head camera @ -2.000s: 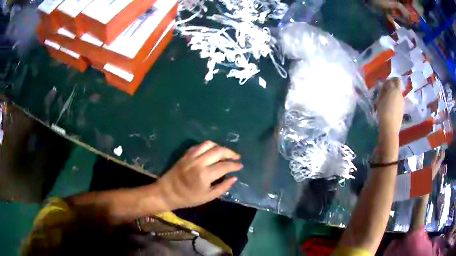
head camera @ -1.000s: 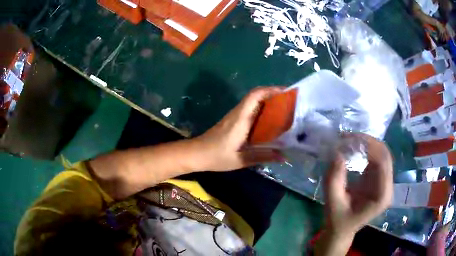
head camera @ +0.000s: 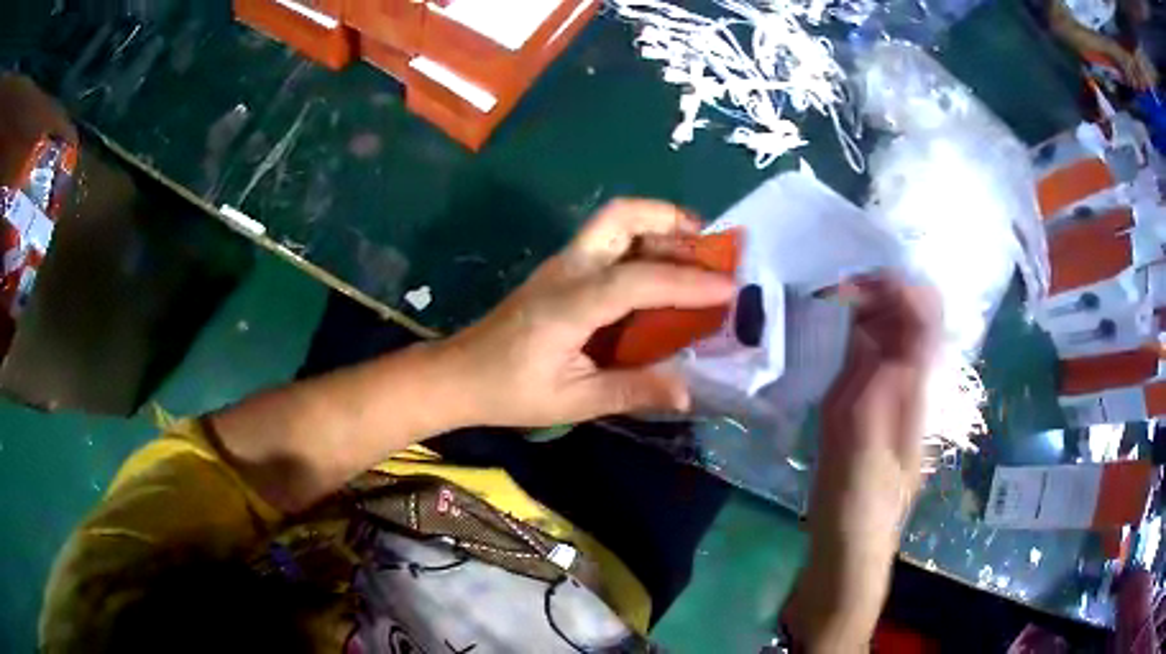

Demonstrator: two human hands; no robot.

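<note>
My left hand (head camera: pixel 563 319) holds an orange and white retail box (head camera: pixel 671 313) over the table's front edge. The box's end with white flaps points right, and a black round spot shows near that end. My right hand (head camera: pixel 882 358) is blurred at the box's open end, its fingertips close to a white flap or sheet; whether it grips anything cannot be told. A clear plastic bag of white cords (head camera: pixel 953 205) lies behind my right hand. A pile of loose white cords (head camera: pixel 754 64) lies at the back.
Stacked orange boxes (head camera: pixel 480 77) stand at the back left. A row of orange and white boxes (head camera: pixel 1093 256) leans at the right, with one box (head camera: pixel 1068 496) lying nearer. A brown carton (head camera: pixel 115 294) stands at the left beside the table. Another person's hand (head camera: pixel 1125 58) shows top right.
My left hand has gone from empty on the table to holding a box. My right hand has come from the box row to its open end. The view has shifted left.
</note>
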